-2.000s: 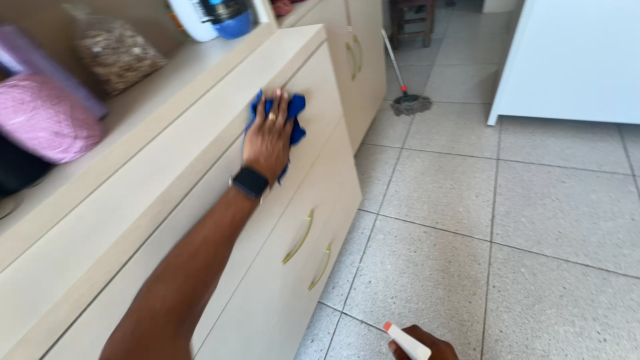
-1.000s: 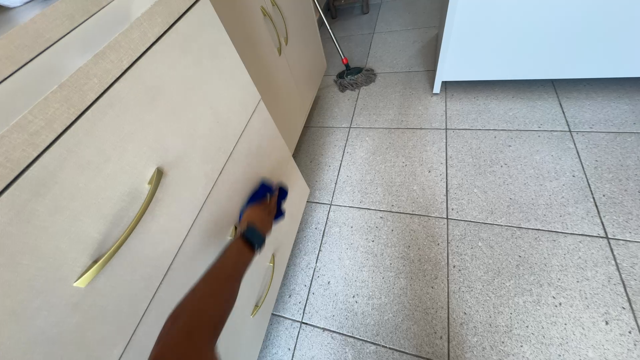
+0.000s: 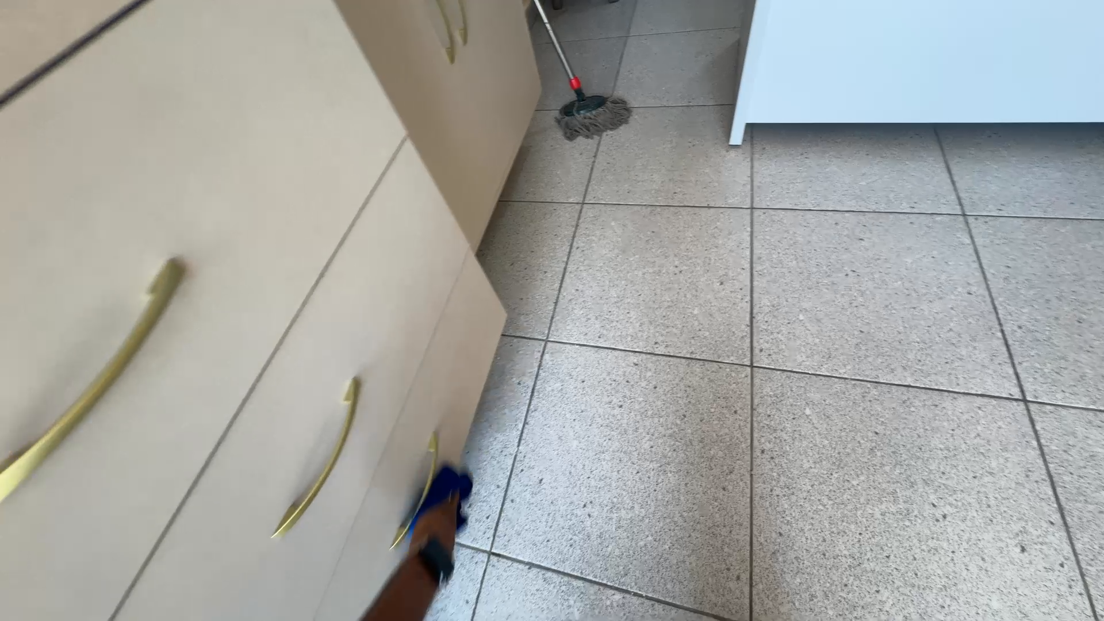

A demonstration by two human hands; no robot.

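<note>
My left hand [image 3: 438, 520], with a dark watch on its wrist, holds a blue cloth [image 3: 448, 485] low on the front of a cream drawer unit [image 3: 233, 164]. Right beside the hand is the lowest curved gold handle [image 3: 429, 483], partly covered by hand and cloth. Higher up are a middle gold handle [image 3: 332, 461] and a larger upper one [image 3: 112, 371]. Blur hides how the fingers lie. My right hand is out of view.
A mop [image 3: 593, 116] with a grey string head stands on the tiled floor [image 3: 647, 276] beside a further cabinet [image 3: 448, 112] with gold handles. At the upper right, a white panel [image 3: 923, 60] has its lower edge just above the floor.
My left hand has moved with the cloth from near the unit's top down to the lowest handle. My right hand, seen earliest with a white bottle, has left view. The view has tilted down.
</note>
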